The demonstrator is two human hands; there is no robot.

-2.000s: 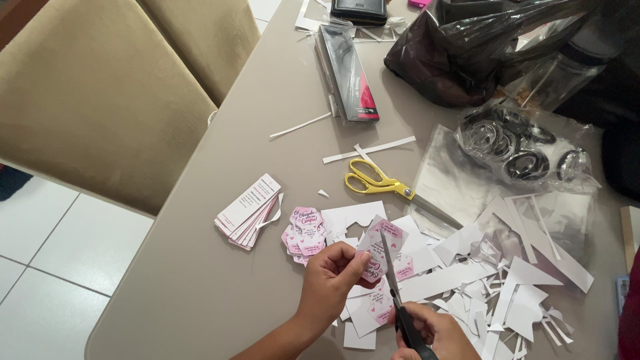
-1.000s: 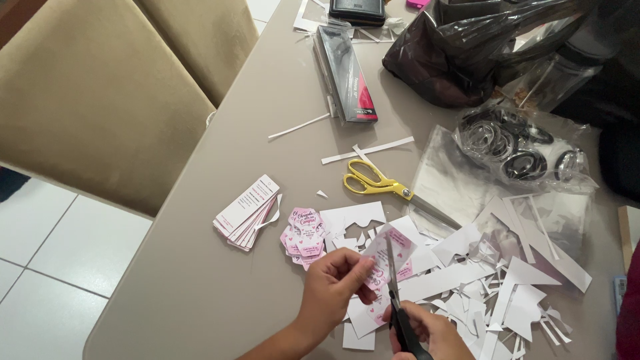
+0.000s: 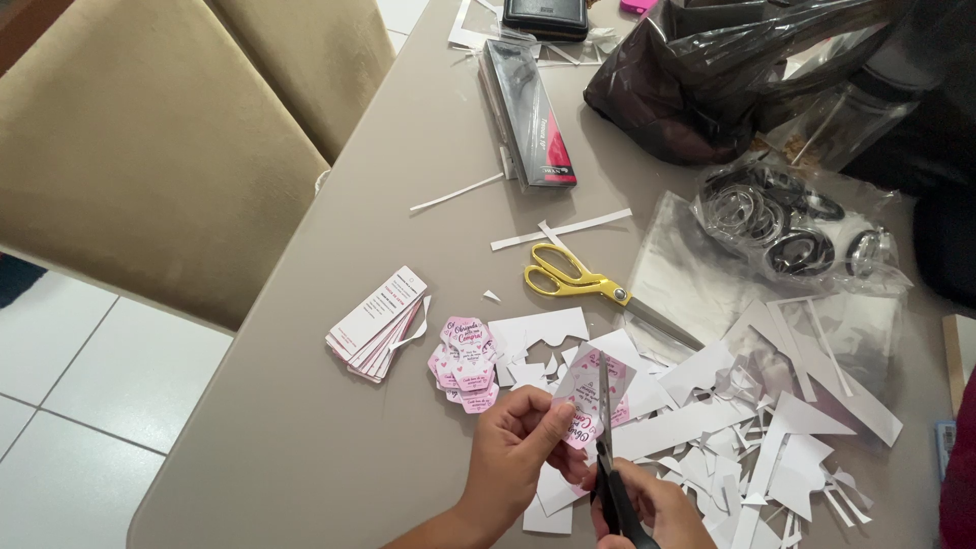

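Observation:
Between the thumb and fingers of my left hand (image 3: pixel 518 450) is a pink printed paper tag (image 3: pixel 583 389). My right hand (image 3: pixel 648 507) grips black-handled scissors (image 3: pixel 610 457), their blades at the tag's right part. Left of the tag lies a pile of cut-out pink tags (image 3: pixel 463 362) with scalloped edges. Farther left rests a fanned stack of narrow printed cards (image 3: pixel 381 313). Gold-handled scissors (image 3: pixel 579 282) lie on the table above the tag. White paper offcuts (image 3: pixel 709 442) spread under and to the right of my hands.
A clear plastic bag of black and clear rings (image 3: pixel 797 221) sits on flat clear bags (image 3: pixel 671 259) at the right. Behind are a long scissors box (image 3: pixel 530 114), a black plastic bag (image 3: pixel 671 84) and a black zipped case (image 3: pixel 545 17). Upholstered chairs (image 3: pixel 152 145) stand at the left.
The tag in my left hand has turned and shifted a little against the scissor blades. The piles and the gold-handled scissors have stayed in place.

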